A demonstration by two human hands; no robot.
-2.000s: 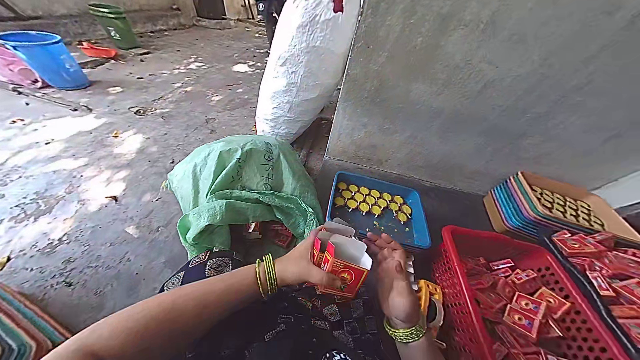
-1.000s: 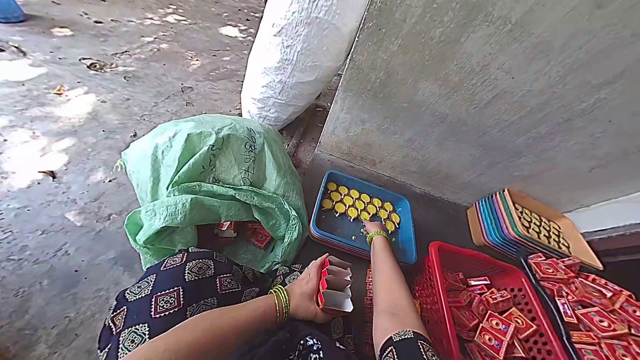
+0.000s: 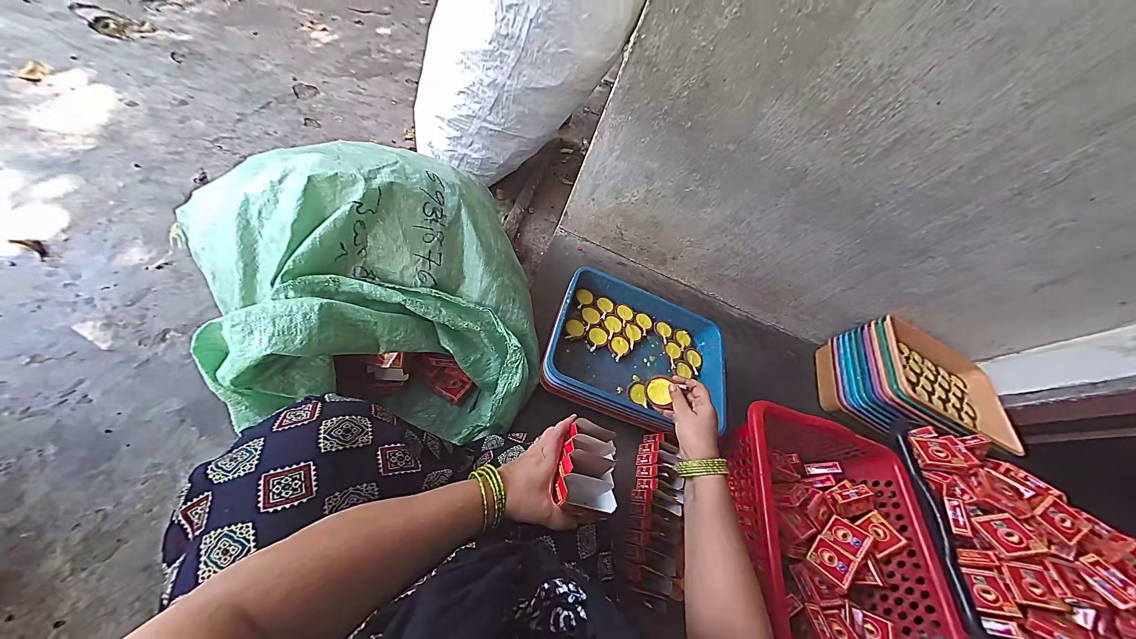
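Note:
My left hand [image 3: 540,479] grips several small red cardboard boxes [image 3: 587,469], stacked side by side with their open ends showing. Over the near right corner of a blue plastic tray [image 3: 568,377], my right hand [image 3: 694,415] pinches a small round yellow-topped piece [image 3: 659,391] between thumb and fingers. Several similar yellow pieces [image 3: 612,325] with short stems lie in that tray, most toward its far left. Between my forearms stands a row of red boxes with raised flaps [image 3: 652,506].
At the left is a green woven sack [image 3: 355,231] bearing writing, with red boxes inside. A white sack [image 3: 506,80] stands behind. To the right are a red perforated basket [image 3: 754,470], a heap of red boxes [image 3: 1034,541] and stacked trays [image 3: 856,377] beside a grey wall [image 3: 852,160].
My right hand, reaching into the blue tray a second ago, now holds a yellow piece nearer its front edge. Fewer pieces lie in the tray's near part. The view has tilted down since two seconds ago.

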